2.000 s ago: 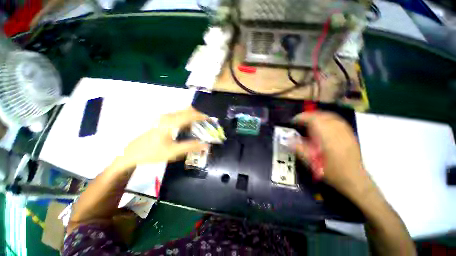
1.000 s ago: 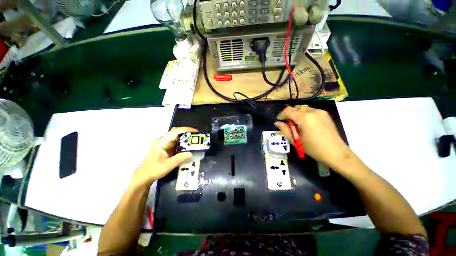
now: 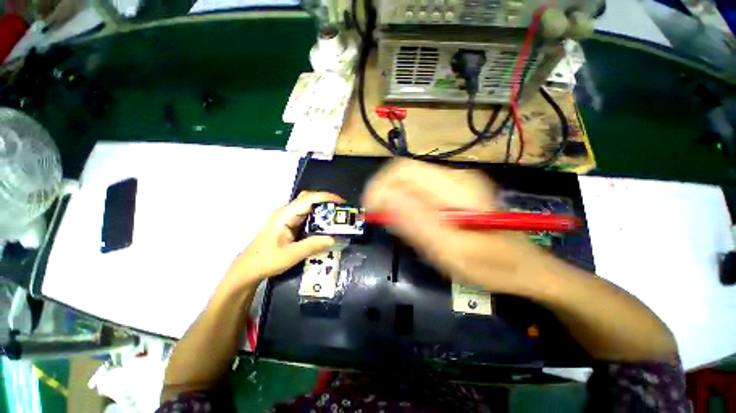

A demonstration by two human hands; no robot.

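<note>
My left hand (image 3: 278, 242) holds a small circuit board (image 3: 337, 218) with a yellow-edged block, above the left socket strip (image 3: 320, 274) on the black panel (image 3: 363, 331). My right hand (image 3: 436, 218) is blurred and holds a long red pen-shaped tool (image 3: 516, 220). One end of the tool is at the right edge of the board; whether they touch is unclear. The right hand and forearm cover most of the right socket strip (image 3: 471, 300) and the middle of the panel.
Beige-grey instruments (image 3: 428, 71) with black cords and a red wire stand on a wooden board (image 3: 452, 133) behind the panel. A red clip (image 3: 391, 113) lies there. A phone (image 3: 119, 214) lies on the left white sheet (image 3: 194, 185). A fan (image 3: 28, 165) is at far left.
My right hand has moved left across the panel with the red tool, which now lies nearly level. My left hand still holds the board. A dark lead now shows by the red clip.
</note>
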